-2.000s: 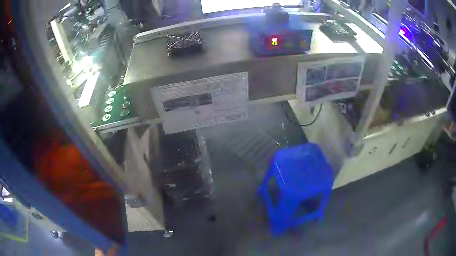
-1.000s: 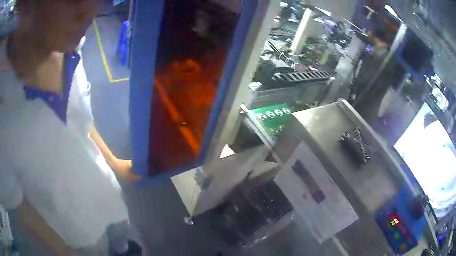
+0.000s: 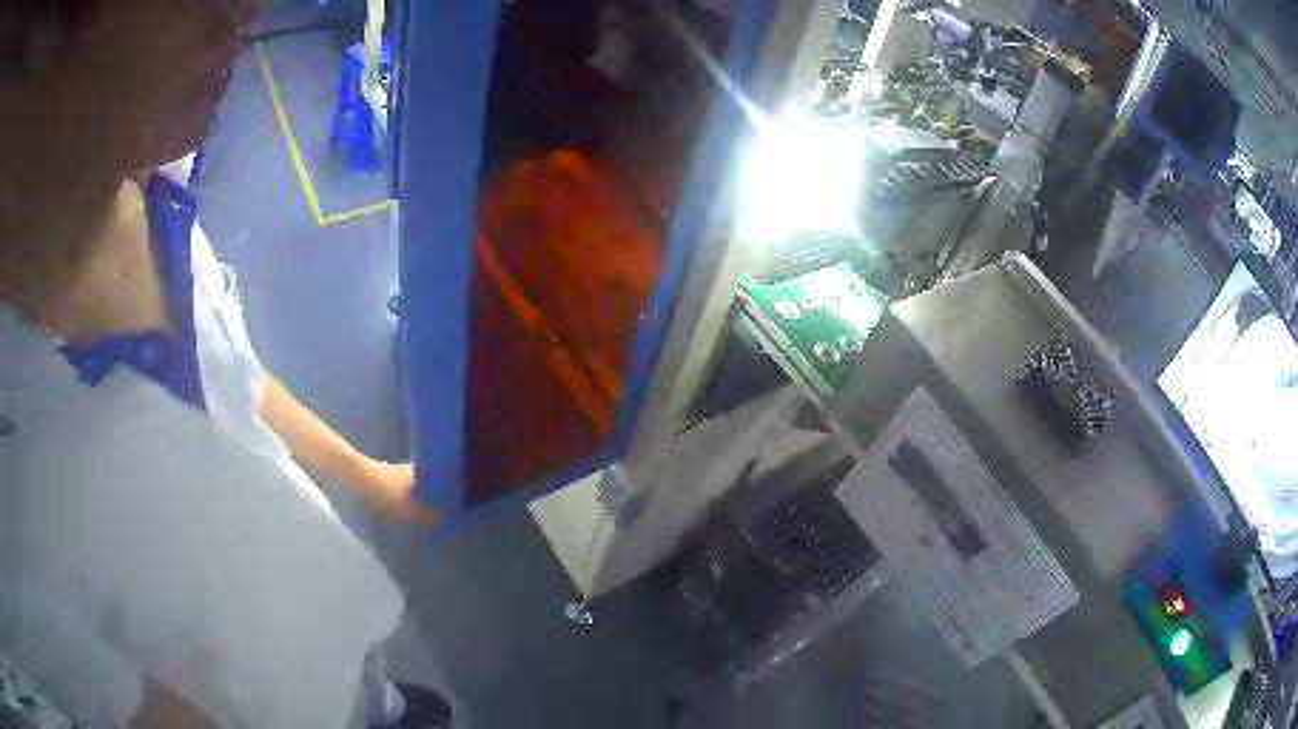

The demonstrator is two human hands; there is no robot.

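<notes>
Neither of my hands is in view. The blue-framed enclosure door [image 3: 434, 257] with a dark orange-red window stands in front of me, left of centre. Another person's hand [image 3: 406, 491] touches its lower left edge. Beyond the door, several pale round parts [image 3: 787, 308] lie on the green conveyor belt [image 3: 814, 331]. A strong white glare [image 3: 801, 178] hides part of the machine above the belt. The blue control box [image 3: 1179, 627], at the lower right, shows red digits and a green light.
A person in a white top [image 3: 185, 527] stands close at the left. A metal cabinet top [image 3: 968, 335] carries a black fan [image 3: 1068, 392], with a printed sheet [image 3: 961, 527] on its front. A bright monitor [image 3: 1253, 406] is at the right edge. A blue stool [image 3: 356, 121] stands behind.
My view has turned left and tilted, bringing the other person into sight. Over the last second, the white glare has appeared by the belt and a green light has lit on the blue box.
</notes>
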